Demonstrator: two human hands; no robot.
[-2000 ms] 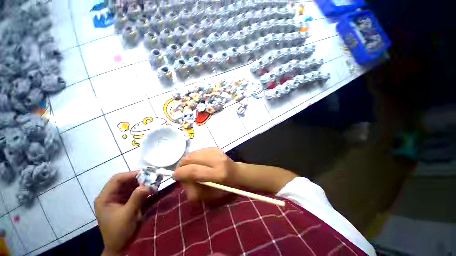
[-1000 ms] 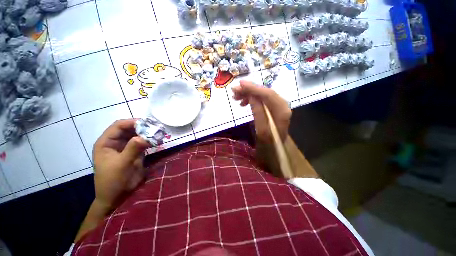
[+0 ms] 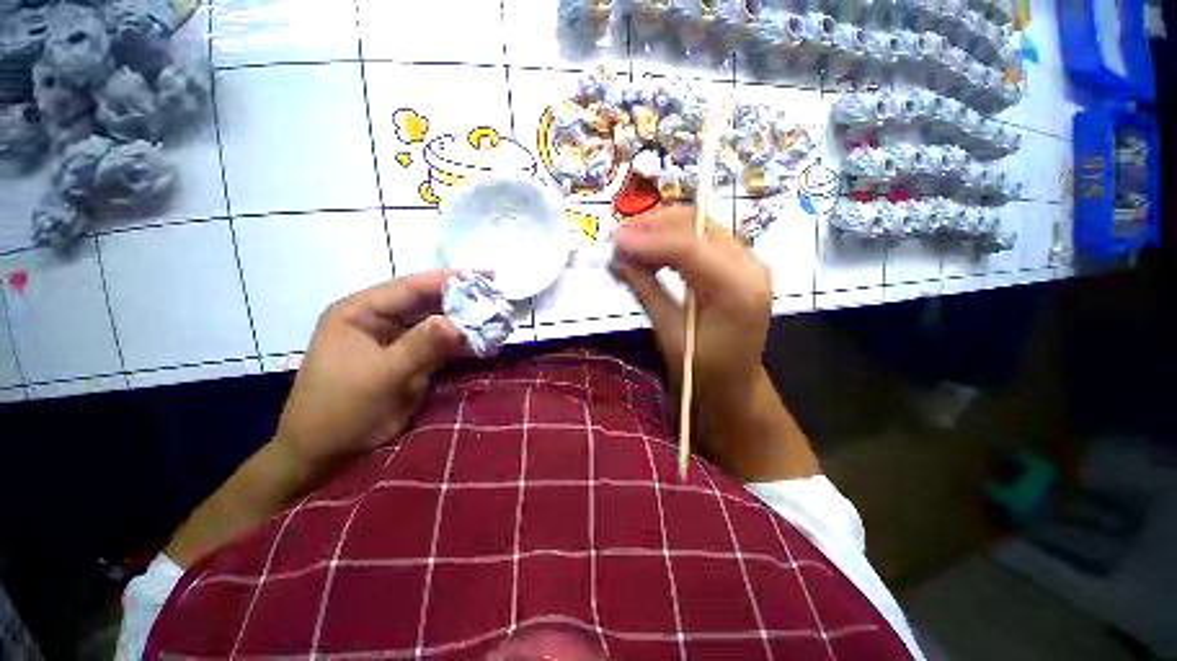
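Note:
My left hand [image 3: 374, 355] holds a grey ruffled ornament body [image 3: 478, 313] between thumb and fingertips, just at the near rim of the white glue dish [image 3: 506, 239]. My right hand [image 3: 704, 278] is right of the dish, with the thin pale stick [image 3: 689, 375] held upright along it, its lower end over the apron. Something small and pale seems to be at the right thumb and fingertip, but it is too blurred to name. A scattered heap of small pale pieces [image 3: 671, 129] lies beyond the right hand.
A loose heap of grey bodies [image 3: 110, 103] lies at far left. Set-out ornaments [image 3: 923, 162] stand in rows at right and along the back. A blue plastic tray [image 3: 1113, 181] is at the far right. The table's front edge [image 3: 207, 381] runs just before the apron.
The view has shifted and levelled. The right hand has left the ornament body, reached toward the small pieces, and the stick now points up past the hand. The left hand still holds the body.

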